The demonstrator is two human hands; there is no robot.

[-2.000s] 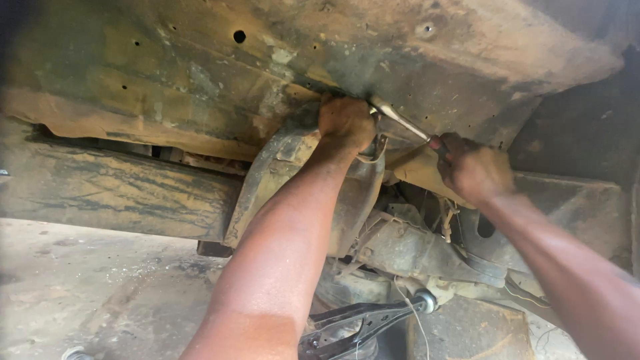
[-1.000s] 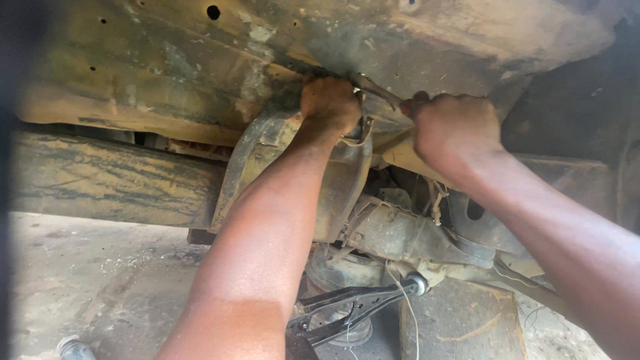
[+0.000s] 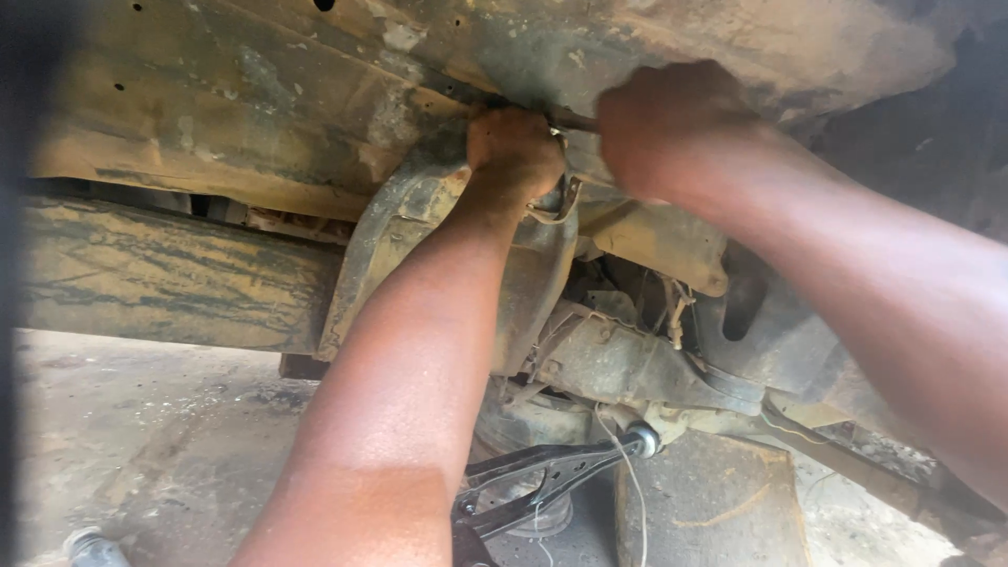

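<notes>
My left hand (image 3: 516,150) is curled at the top of a dirty metal suspension bracket (image 3: 405,201), against the vehicle's underbody; what its fingers grip is hidden. My right hand (image 3: 677,130), slightly blurred, is closed around the handle of a metal ratchet wrench (image 3: 576,120). The short visible part of the wrench points left, and its head end lies beside my left hand's knuckles. Just below my left wrist, a curved metal lip (image 3: 565,206) stands out from the bracket.
A muddy frame rail (image 3: 173,272) runs left from the bracket. Below are a black control arm (image 3: 551,472), a thin hanging wire (image 3: 630,480), a worn block (image 3: 709,496) and the concrete floor (image 3: 157,441). Dusty underbody sheet metal (image 3: 276,102) spans overhead. A bottle-like object (image 3: 94,549) lies lower left.
My right hand has swung up beside the underbody with the wrench, whose handle was angled lower to the right before. My left hand stays at the bracket's top.
</notes>
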